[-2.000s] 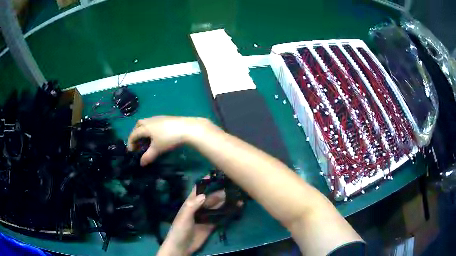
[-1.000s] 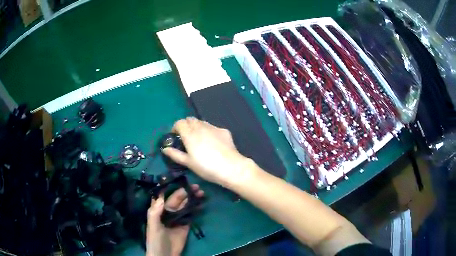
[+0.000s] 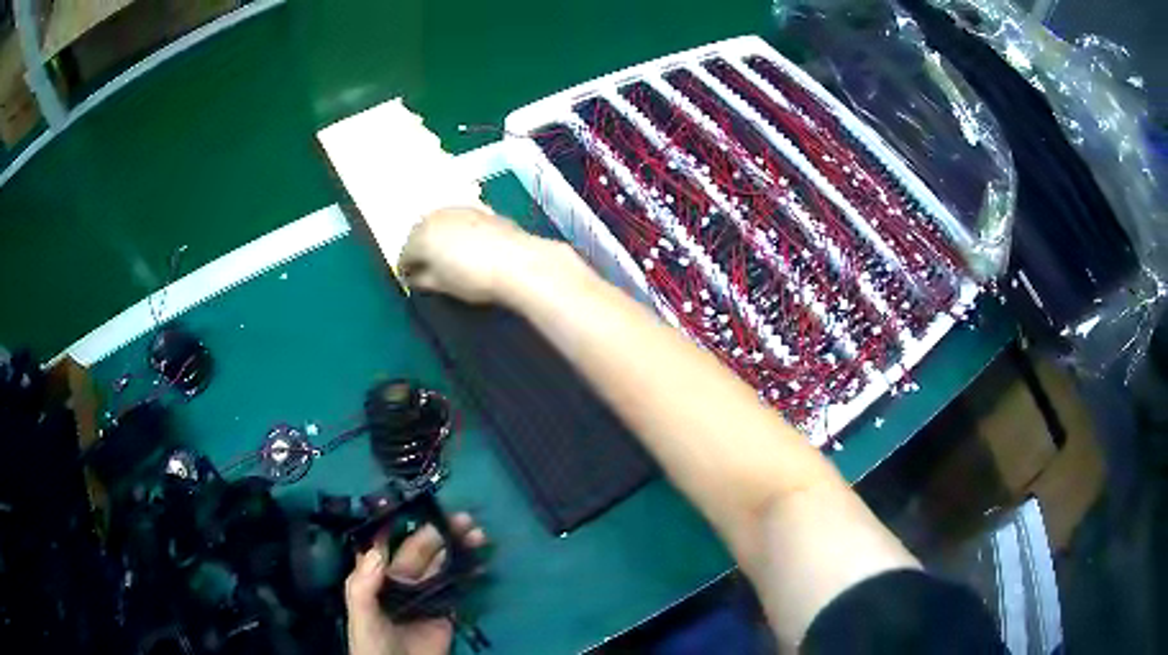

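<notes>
My left hand (image 3: 369, 608) holds a black plastic housing (image 3: 442, 591) with a large round opening at the lower middle; some fingers show through the opening. My right hand (image 3: 464, 256) is at the border between the black adhesive strips (image 3: 538, 410) and the white backing paper (image 3: 384, 166). Its fingers are curled down and their tips are hidden, so I cannot tell whether they grip a strip. A dark round wired unit (image 3: 407, 429) lies on the green bench above my left hand.
A white tray (image 3: 583, 224) packed with red and black wires stands right of the strips. Clear plastic (image 3: 1012, 166) around black material lies beyond it. Black parts (image 3: 192, 563) are heaped at left. Other round units (image 3: 287, 453) lie at left, one farther back (image 3: 179, 362).
My right hand has let go of the round unit, now on the bench, and moved up to the strips' edge. My left hand still holds the housing. The view has shifted.
</notes>
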